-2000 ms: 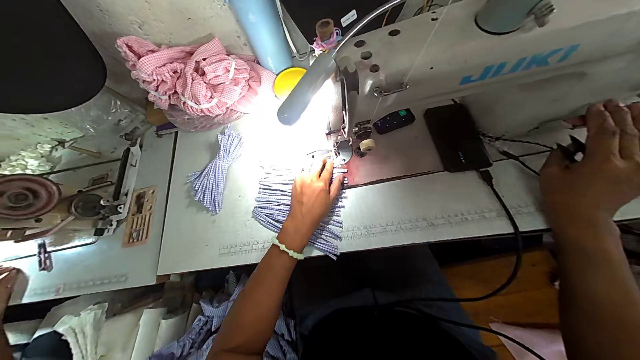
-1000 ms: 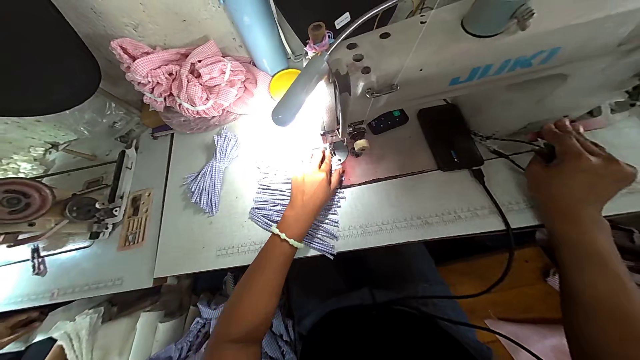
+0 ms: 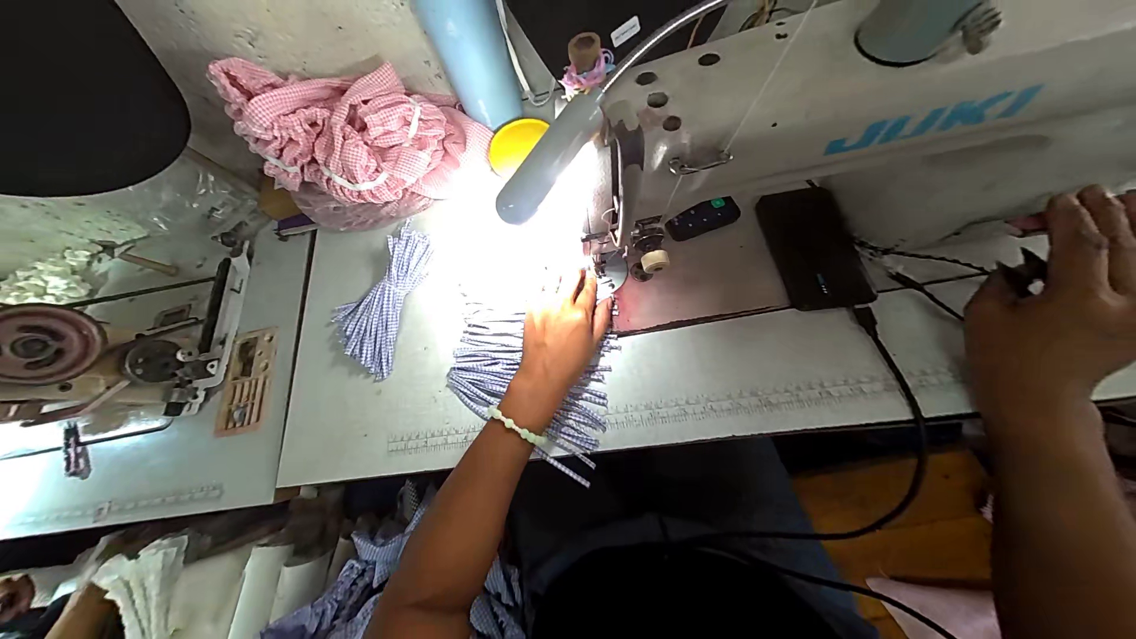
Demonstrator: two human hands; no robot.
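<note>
My left hand [image 3: 564, 333] lies on a spread of blue-and-white checked fabric strips [image 3: 493, 355], its fingertips close to the presser foot of the Juki sewing machine [image 3: 941, 115]. Glare from the lamp [image 3: 550, 160] hides the needle area and what the fingertips touch. A tied bundle of the same checked strips [image 3: 386, 302] lies to the left on the machine table. At the far right, my right hand [image 3: 1056, 293] is beside the machine's body with its fingers curled around a small dark object [image 3: 1025, 271], perhaps thread snips.
Behind the bundle lies a heap of pink checked fabric [image 3: 355, 133]. A yellow round lid [image 3: 517, 146] is near the lamp. A small remote [image 3: 703, 218] and a black power bank [image 3: 816, 248] with cables lie under the machine arm. Another sewing machine [image 3: 115, 364] stands at left.
My right hand has moved left and back to the right over the last two seconds. My left hand has stayed on the strips near the presser foot.
</note>
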